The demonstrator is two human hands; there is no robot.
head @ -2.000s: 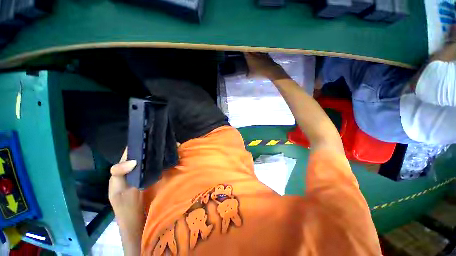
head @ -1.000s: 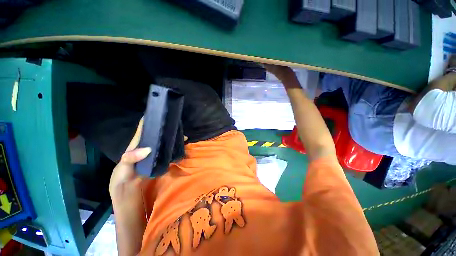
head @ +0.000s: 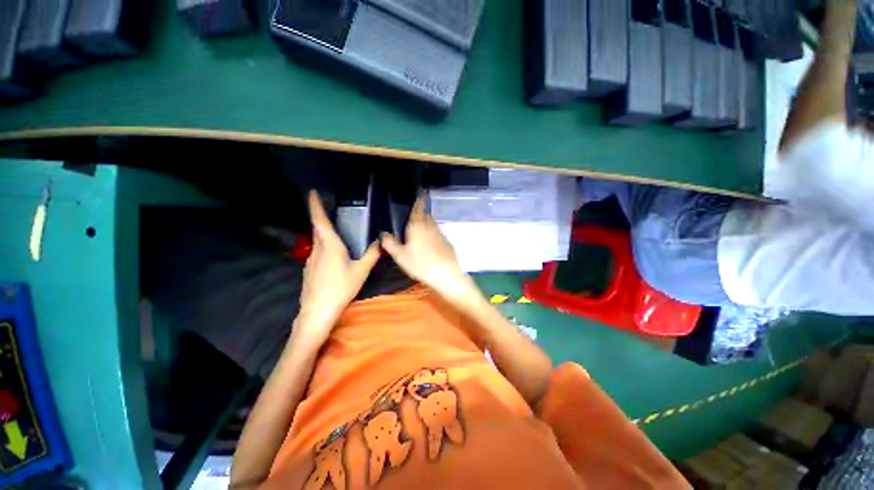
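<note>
My left hand (head: 335, 273) and my right hand (head: 422, 251) are together over my lap, at the bench's front edge. Between them they hold dark plastic housings (head: 355, 226) side by side, thumbs towards me. The far ends of the housings are in shadow under the bench edge, so their exact number is hard to tell. A pale slotted tray (head: 503, 225) is under the bench to the right of my hands, with a dark piece at its top edge.
Rows of dark housings (head: 561, 57) lie on the green bench (head: 287, 105), with others at left and centre. A blue button panel (head: 24, 392) is at far left. A person in a white top (head: 795, 230) sits at right by a red stool (head: 613, 287). Cartons stand lower right.
My right hand has come from the tray to the housings in my left hand. My left hand has moved right and forward with them. The view has shifted, showing more of the bench.
</note>
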